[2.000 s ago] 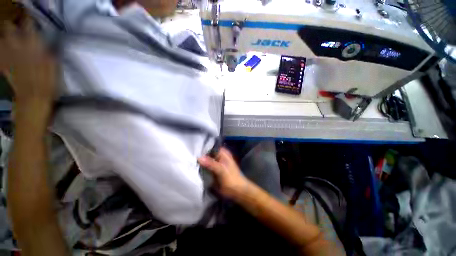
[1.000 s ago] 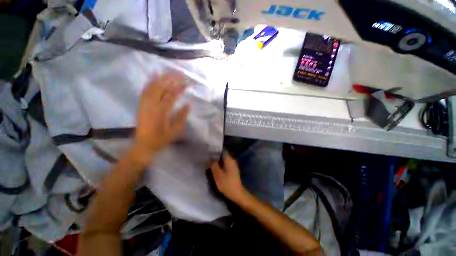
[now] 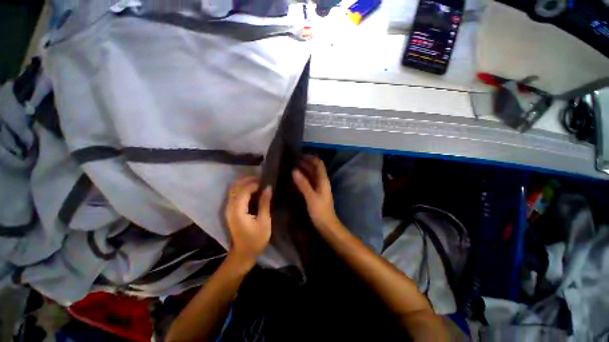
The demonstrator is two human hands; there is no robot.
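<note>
A large light grey garment panel (image 3: pixel 173 87) with a narrow dark band (image 3: pixel 193 155) spreads over the table's left part and hangs over the front edge. Its upper right reaches the lit needle area (image 3: pixel 306 31). A dark grey panel (image 3: pixel 287 133) shows along its right edge, tapering upward. My left hand (image 3: pixel 248 215) pinches the light panel's edge where it meets the dark cloth. My right hand (image 3: pixel 314 188) is on the dark panel's right side, its fingertips partly hidden by the cloth.
A blue and yellow item (image 3: pixel 362 10) and a lit smartphone (image 3: pixel 434 37) lie on the machine bed. A metal piece (image 3: pixel 519 105) with a red item is at right, beside a black cable-like coil (image 3: pixel 575 119). The ruler edge (image 3: pixel 400 124) crosses in front. Cloth is heaped at left and lower right.
My left hand has moved from flat on the light panel down to its right edge. My right hand has moved up slightly. The dark cloth is now opened out between them. The view has tilted downward.
</note>
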